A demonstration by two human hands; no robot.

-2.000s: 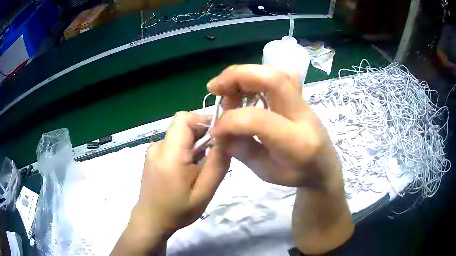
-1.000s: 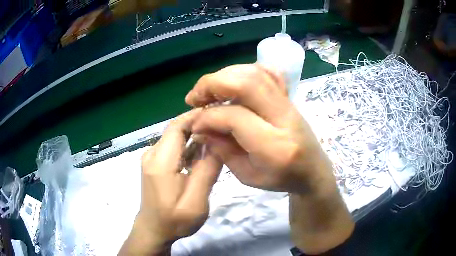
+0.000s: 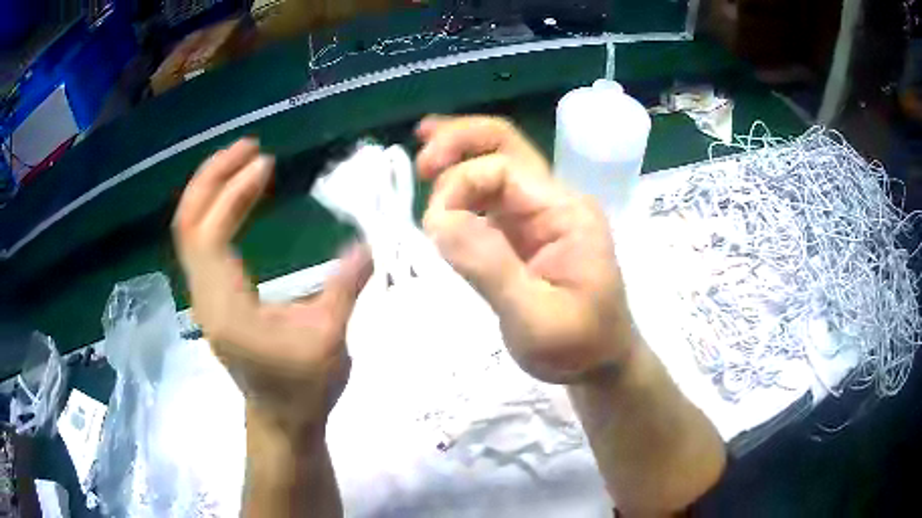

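Note:
A coiled white cable bundle, pinched in at its middle and blurred, is up between my two hands, over the green belt and the cover's far edge. My left hand is at its left, fingers raised and spread, with the thumb close to the bundle's lower left side. My right hand is at its right, fingers curled, with the fingertips right beside the bundle. Whether they grip it is unclear. The white cover lies below.
A tangled heap of white cables is at right. A translucent spout bottle stands at the far edge, with a crumpled white piece beyond. A clear plastic bag, a smaller bag and printed paper are at left.
My hands were together, closed around the cable. Now they are apart, my left hand moved left and opened, and the bundle shows between them. The view has shifted slightly.

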